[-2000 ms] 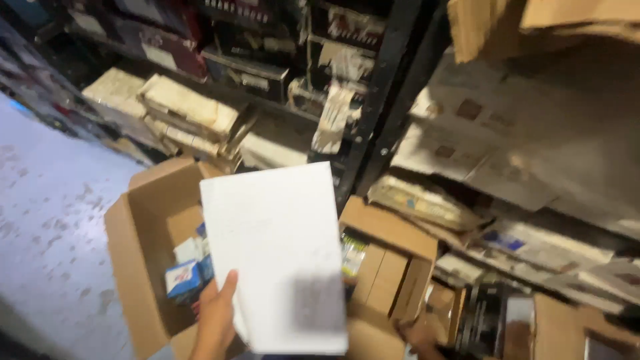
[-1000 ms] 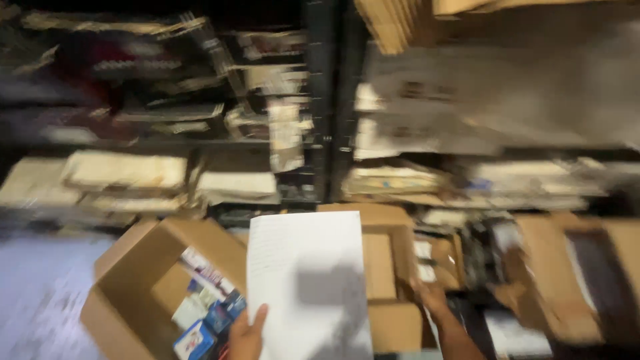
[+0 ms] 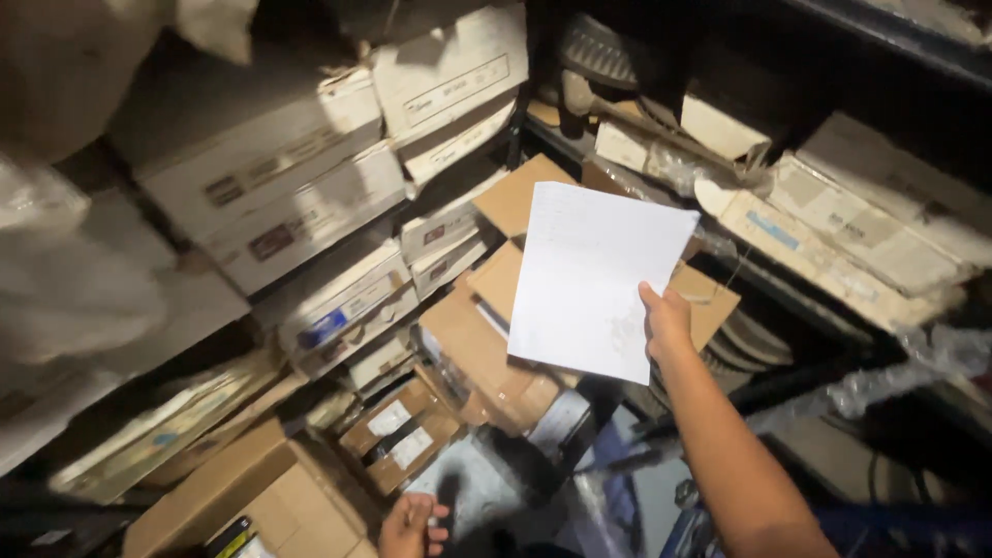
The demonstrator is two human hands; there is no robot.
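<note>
My right hand [image 3: 668, 322] holds a white paper sheet or thin stack [image 3: 593, 287] by its right edge, thumb on top, fingers underneath. Faint marks show near the sheet's upper left corner. The paper is over an opened cardboard box [image 3: 511, 194] and hides much of it. My left hand [image 3: 412, 527] is low in the view with loosely curled fingers, and nothing is plainly held in it. Left of that hand stands an open cardboard carton [image 3: 217, 480] with smaller brown boxes and a dark and yellow packet inside.
Shelves at left hold white cartons [image 3: 457, 70]. More worn cartons [image 3: 852, 232] lie on the right shelf, near clear plastic wrap [image 3: 860, 387]. A brown box with white labels [image 3: 399, 434] sits between the open carton and the floor area. Curved dark parts [image 3: 597, 50] rest on the back shelf.
The paper was in my left hand and is now in my right hand. My left hand has let go of it. The view has swung strongly to the right.
</note>
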